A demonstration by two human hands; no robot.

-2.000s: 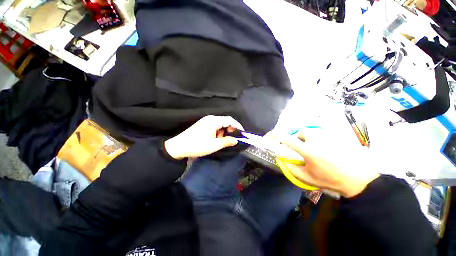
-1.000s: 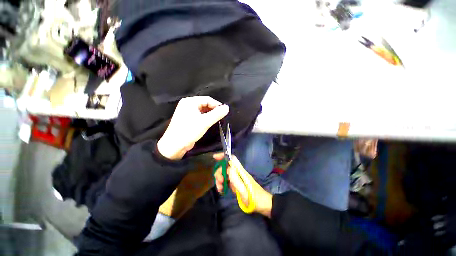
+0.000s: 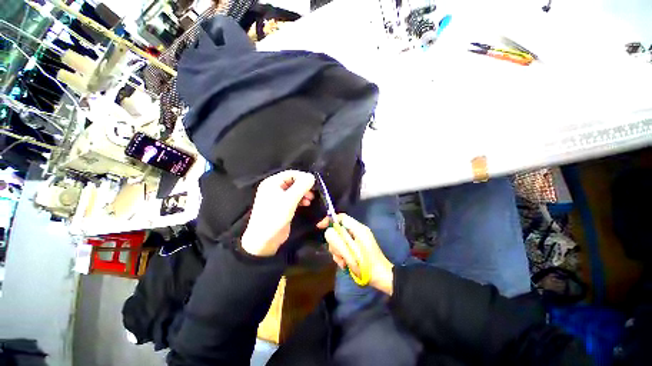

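The dark garment body (image 3: 268,132), navy and black, lies over the table's edge and hangs towards my lap. My left hand (image 3: 275,207) pinches a bit at the garment's lower part between thumb and forefinger; what exactly is pinched is too small to tell. My right hand (image 3: 359,250) holds the fabric scissors (image 3: 352,256) by the yellow handle. Their blades look nearly closed and point up, with the tips beside my left fingertips. The green handle is mostly hidden by my right hand.
The white table (image 3: 429,136) has a ruler-marked front edge and a piece of brown tape (image 3: 479,169). Slim orange and yellow tools (image 3: 504,53) lie at its back. A phone (image 3: 159,154) lies at left, above a red crate (image 3: 116,254). Black cloth (image 3: 159,297) hangs below.
The scissors moved from the table's front edge at right to beside my left fingertips. Their blades, apart a second ago, are now nearly closed. The view has turned away from the sewing machine.
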